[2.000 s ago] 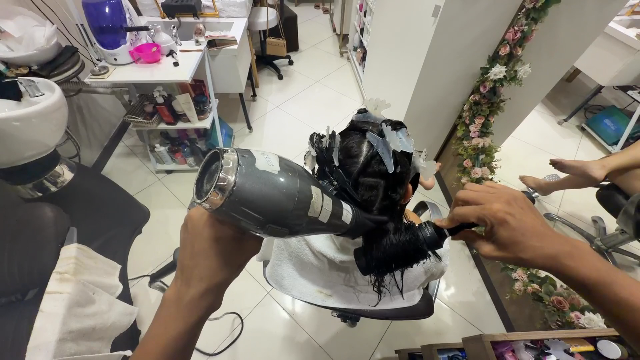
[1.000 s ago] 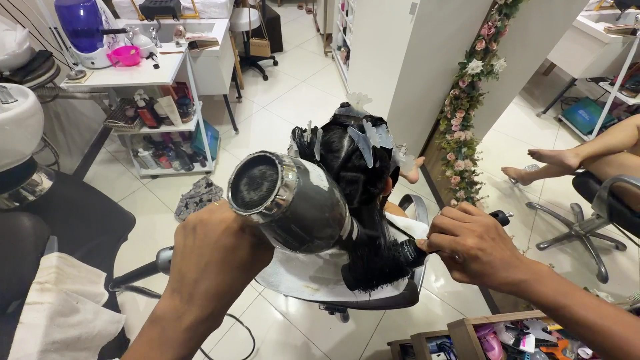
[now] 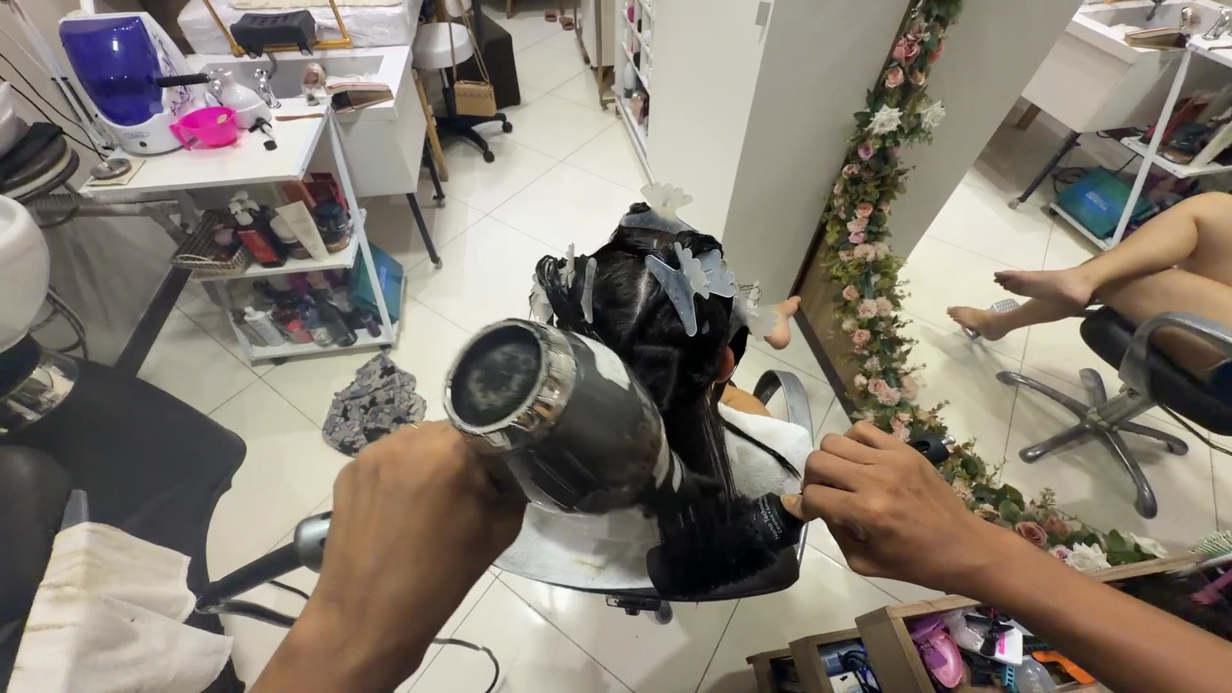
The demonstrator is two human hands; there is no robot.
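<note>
My left hand (image 3: 414,525) grips a dark hair dryer (image 3: 568,414), its round rear grille facing me and its nozzle at the hair. A black round brush (image 3: 717,549) is held by its handle in my right hand (image 3: 881,496), with a lower section of dark hair over its bristles. The seated person's dark hair (image 3: 630,298) is sectioned with several pale, translucent clips (image 3: 688,279). A white towel (image 3: 770,448) covers the person's shoulders.
A white trolley (image 3: 289,260) with bottles stands back left, a black chair (image 3: 125,452) with a cloth at left. Flowers (image 3: 871,250) edge a mirror at right. Open drawers (image 3: 885,635) with tools are lower right. A cord (image 3: 476,650) lies on the floor.
Compared with two seconds ago, the brush is lower relative to the head and the dryer has turned more upright, its rear grille facing me more. The view has shifted somewhat.
</note>
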